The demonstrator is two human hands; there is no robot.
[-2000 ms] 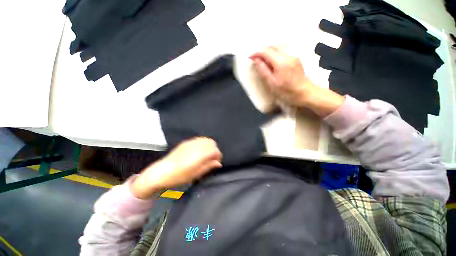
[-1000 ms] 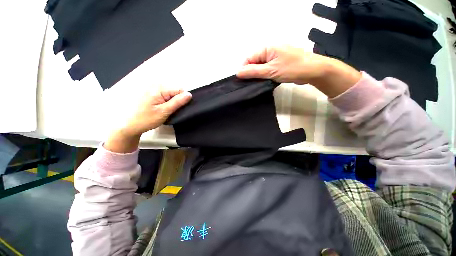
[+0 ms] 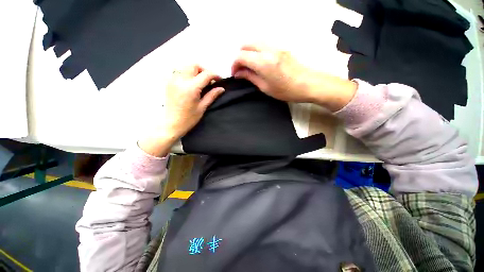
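Note:
A black panel [image 3: 244, 125] lies on the white table cover at the near edge, against my apron, with a small square-ended tab [image 3: 313, 143] sticking out at its right. My left hand [image 3: 192, 101] pinches the panel's far left part between thumb and fingers. My right hand [image 3: 270, 71] has its bent fingertips on the far edge, close to the left hand; its thumb is mostly hidden. The far edge is bunched into a raised fold [image 3: 231, 87] between the hands.
A left pile of black panels [image 3: 117, 40] lies upper left with stepped tabs. A right pile [image 3: 411, 50] lies upper right, beyond my right forearm. Pale strips [image 3: 321, 125] show on the table cover [image 3: 122, 114] beside the panel. A green metal leg and a blue item are below the edge.
The panel was swung round and its far edge lifted and folded. Since then my hands have moved closer together along that edge, the left one shifting right and up.

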